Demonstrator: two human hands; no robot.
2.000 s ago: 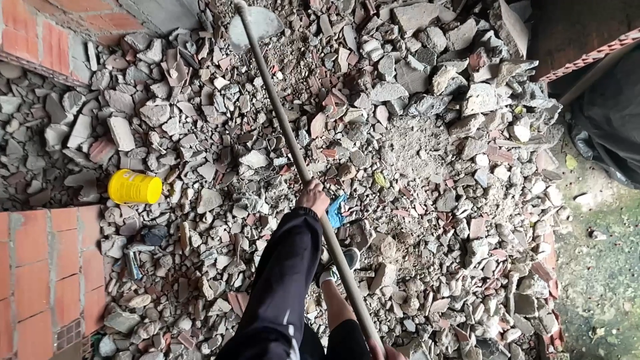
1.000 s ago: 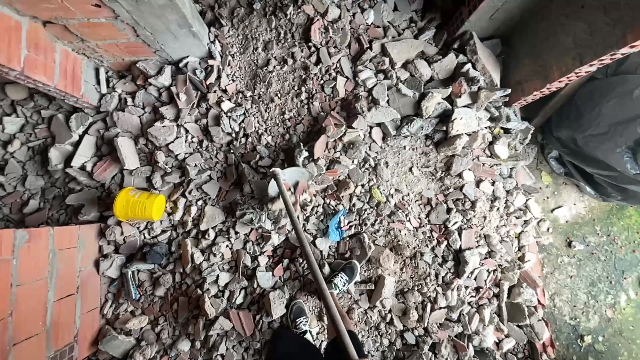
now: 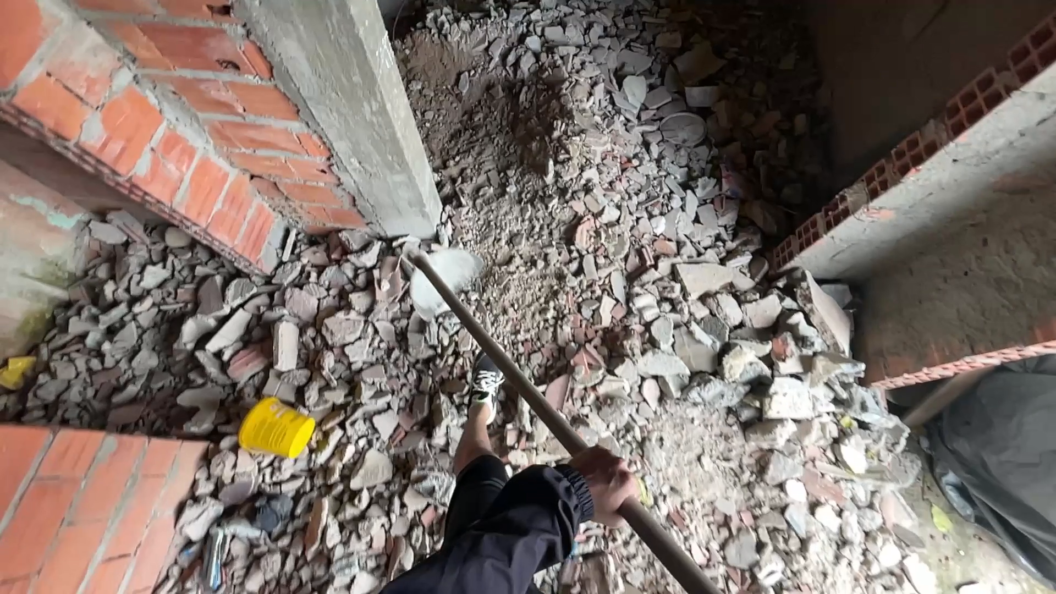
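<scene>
My left hand (image 3: 606, 483), in a dark sleeve, is closed around the wooden handle of a long-handled hoe (image 3: 528, 392), low in the middle of the head view. The handle slants from the lower right up to the left. Its pale, rounded metal blade (image 3: 445, 280) rests at the rubble near the foot of a concrete column (image 3: 355, 115). Broken brick and concrete rubble (image 3: 660, 355) lies all around. My right hand is out of view, and the lower end of the handle runs past the bottom edge.
A yellow bucket (image 3: 276, 427) lies tipped on the rubble at the left. Brick walls (image 3: 91, 503) stand at the left, and a broken wall edge (image 3: 916, 165) at the right. Black plastic sheeting (image 3: 1002, 445) is at the far right. My shoe (image 3: 485, 379) stands on rubble beside the handle.
The hoe's blade was near my feet a second ago and is now by the concrete column. My left hand is back in view on the handle. The view has shifted forward.
</scene>
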